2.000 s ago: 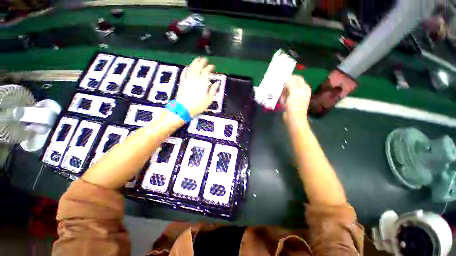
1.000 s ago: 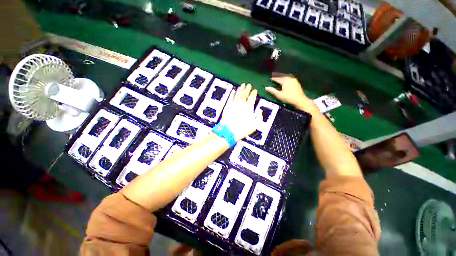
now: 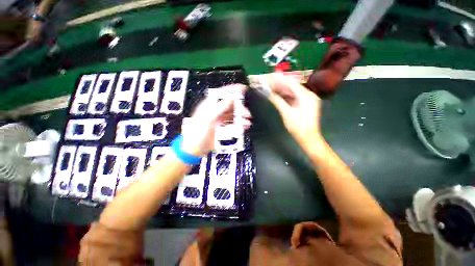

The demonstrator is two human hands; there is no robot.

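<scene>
A black blister tray (image 3: 248, 187) lies on the bench, holding rows of white housings (image 3: 125, 92) with dark openings. My left hand (image 3: 203, 124), with a blue wristband, holds a white housing (image 3: 229, 136) over the tray's right part, which is blurred. Fingers cover much of this housing. My right hand (image 3: 297, 101) is beside the tray's upper right corner with fingertips bent toward the left hand. It is blurred, and whether it pinches something small cannot be told.
The green conveyor (image 3: 234, 52) runs behind the tray. A housing (image 3: 281, 50) with a red part (image 3: 283, 67) lies there. A dark reddish glossy rectangle (image 3: 336, 65) leans at a metal post (image 3: 367, 20). Fans stand left (image 3: 44, 150) and right (image 3: 440, 123). Another person's arm (image 3: 39, 21) shows upper left.
The view has turned and shifted. My left hand has taken hold of a housing from the tray's upper right. My right hand has come back from the belt side, where it held a housing two seconds ago.
</scene>
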